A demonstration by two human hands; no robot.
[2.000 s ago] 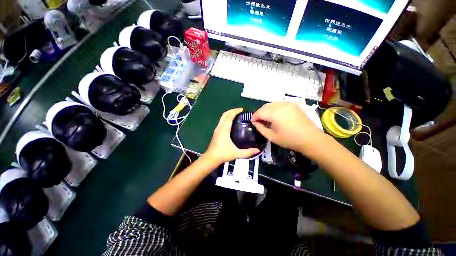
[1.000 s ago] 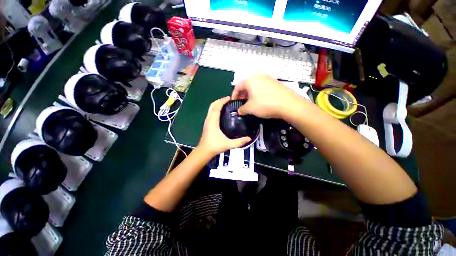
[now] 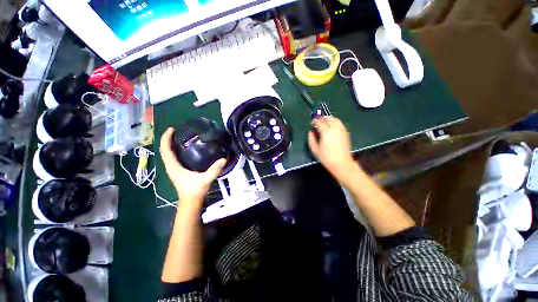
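Observation:
My left hand (image 3: 190, 180) holds the black ball (image 3: 203, 147) of a PTZ camera, with a small pinkish mark on its upper side. Its white bracket (image 3: 236, 197) extends below it at the desk's front edge. A second camera (image 3: 262, 131) is beside it on the right, its ring of pale LEDs facing up and a small white-purple piece at its lower edge. My right hand (image 3: 333, 144) is on the mat to the right, fingertips against small dark slim tools (image 3: 319, 111); whether it grips them is unclear.
Black-and-white cameras (image 3: 65, 200) line the left bench. Behind are the keyboard (image 3: 215, 62), monitor (image 3: 171, 26), red packet (image 3: 113, 84) and parts box (image 3: 121, 121). To the right are yellow tape (image 3: 317, 63), mouse (image 3: 368, 88) and white band (image 3: 399, 59). Jumbled white housings (image 3: 507, 206) are lower right.
The view has swung right. My right hand has left the black ball and moved right to the slim tools. My left hand still holds the ball; the second camera's LED face now shows fully.

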